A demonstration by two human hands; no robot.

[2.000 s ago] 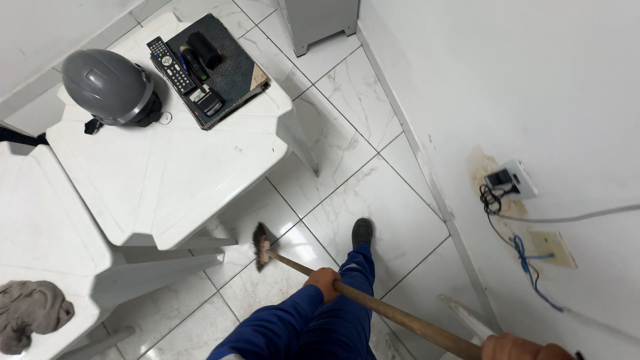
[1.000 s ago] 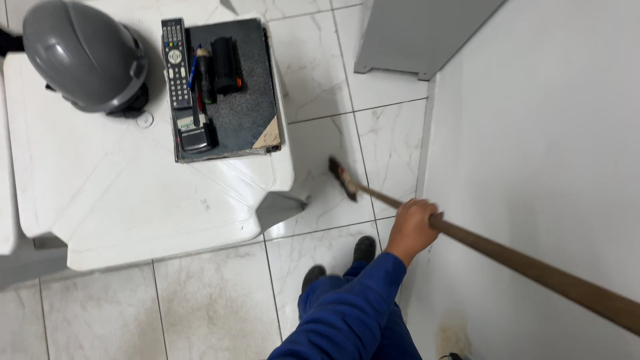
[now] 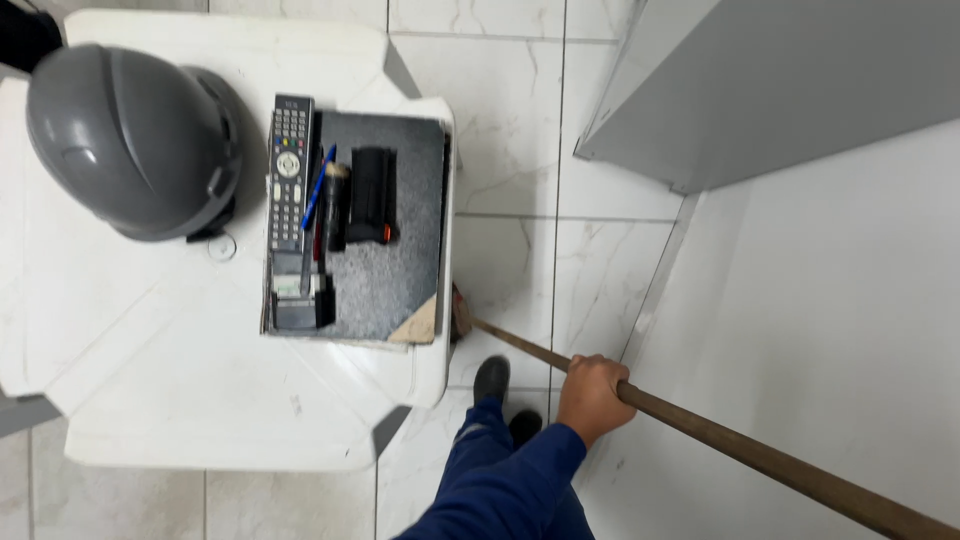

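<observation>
My left hand (image 3: 595, 397) is closed around the wooden handle (image 3: 750, 446) of a broom, right of the lower centre. The handle slants from the right edge down to the broom head (image 3: 460, 316) on the floor. Part of that head is hidden beneath the edge of the white plastic table (image 3: 187, 382). On the table lies a dark hardcover binder (image 3: 409, 225) with a remote control (image 3: 288, 176), a blue pen (image 3: 319, 187), a small flashlight (image 3: 335, 206) and a black pouch (image 3: 369, 195) on it. My right hand is out of view.
A grey hard hat (image 3: 131, 142) rests at the table's left side. A grey metal cabinet (image 3: 780, 90) stands at the upper right, beside the white wall (image 3: 810, 322). My dark shoes (image 3: 492, 379) are on the marble-look tiled floor (image 3: 502, 135), close to the table.
The view has shifted a lot toward the table and cabinet. My right hand, on the handle's end two seconds ago, has left the view. The broom head has moved to the table's edge.
</observation>
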